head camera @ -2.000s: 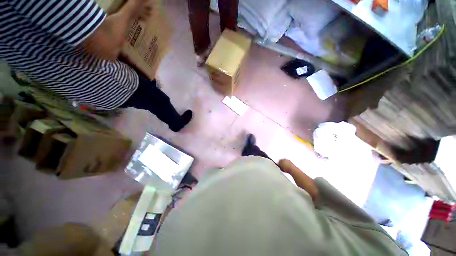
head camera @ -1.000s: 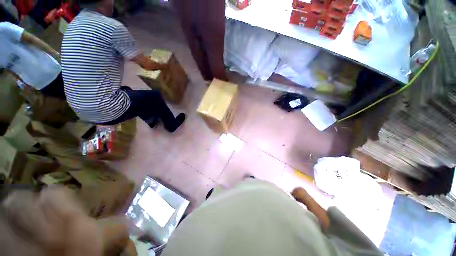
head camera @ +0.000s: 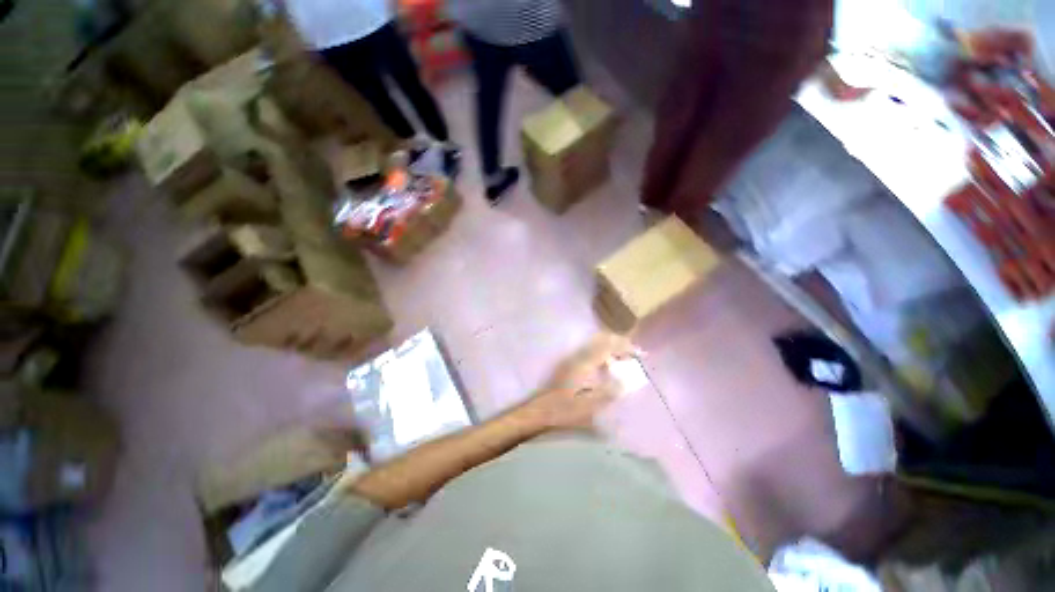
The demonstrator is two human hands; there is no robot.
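My left hand [head camera: 582,384] reaches across in front of my body, with the bare forearm coming from the lower left. It is blurred, and I cannot tell if it holds anything. A small white paper [head camera: 629,376] shows on the floor right beside the fingertips; I cannot tell if they touch it. A closed brown carton [head camera: 656,275] stands on the floor just beyond the hand. My right hand is not in view.
Another closed carton [head camera: 567,147] stands near two people's legs. An open box of orange and white items [head camera: 399,215], open cartons [head camera: 312,306] and a silvery flat square [head camera: 410,393] are left. A bench [head camera: 862,87] with orange boxes is right; a person in dark red stands beside it.
My view has swung left. My left hand has moved from the lower left to the middle. My right forearm has left the view. The striped-shirt person, crouched earlier, now stands.
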